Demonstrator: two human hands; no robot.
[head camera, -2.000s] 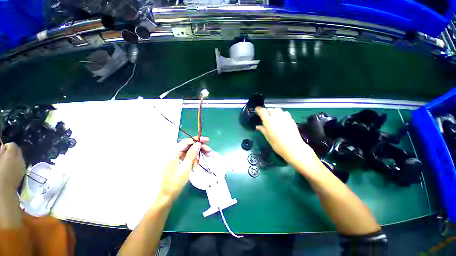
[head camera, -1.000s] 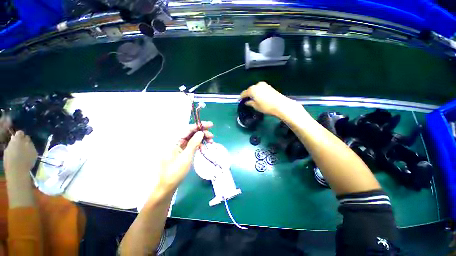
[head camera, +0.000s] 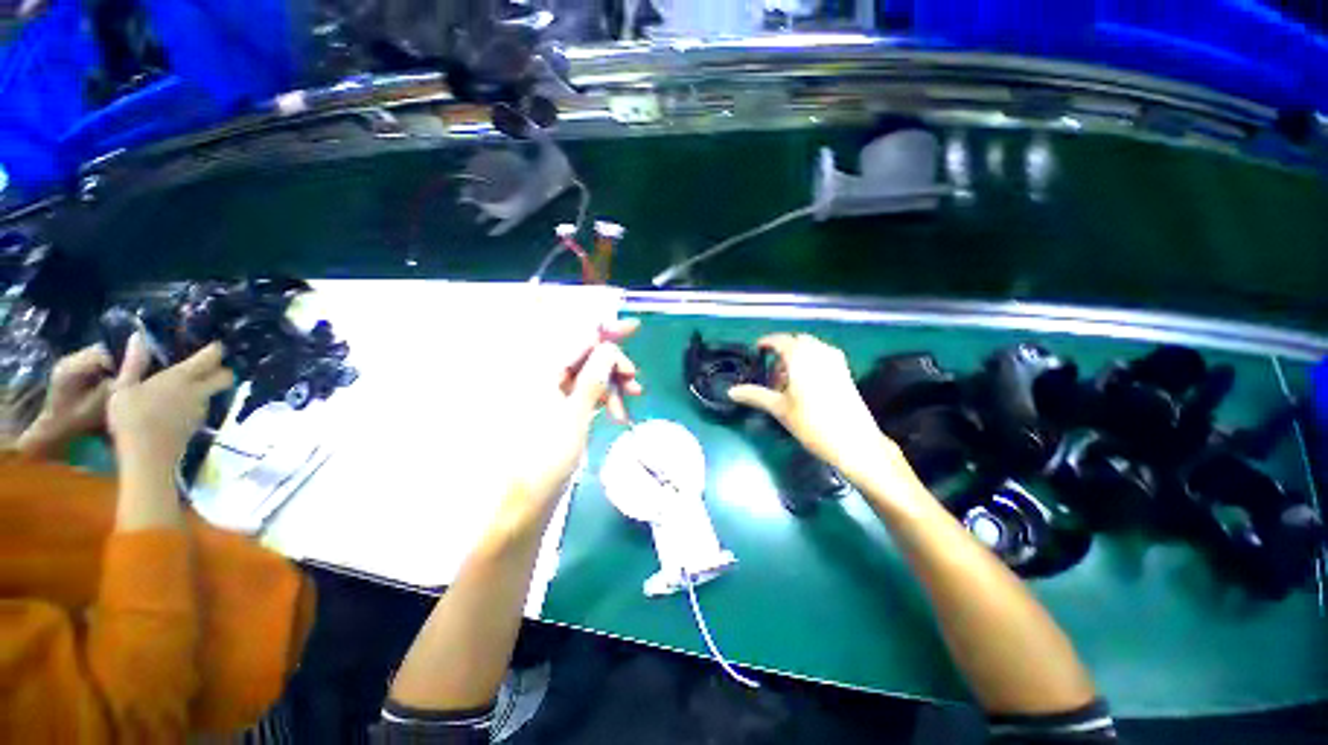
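My left hand (head camera: 590, 381) pinches the wire harness (head camera: 599, 259), whose thin red and dark leads stand up with small white plugs at the top. The leads run down to a white housing (head camera: 654, 472) lying on the green bench, its round cup toward the back and its flat foot toward me, with a white tail cable (head camera: 714, 640) trailing. My right hand (head camera: 805, 387) holds a black shell (head camera: 718, 374) by its right side, its round opening facing up. The two hands are apart.
More black shells (head camera: 1005, 422) are piled on the right. A white sheet (head camera: 423, 437) covers the left bench. A co-worker in orange sleeves (head camera: 146, 582) handles black parts at left. Two white housings (head camera: 881, 178) (head camera: 517, 186) lie on the dark green conveyor. Blue bins (head camera: 1151, 37) stand beyond.
My right hand has turned the black shell so its opening shows. The view has shifted, so the bench things appear farther right. The co-worker's hands have moved to the black parts.
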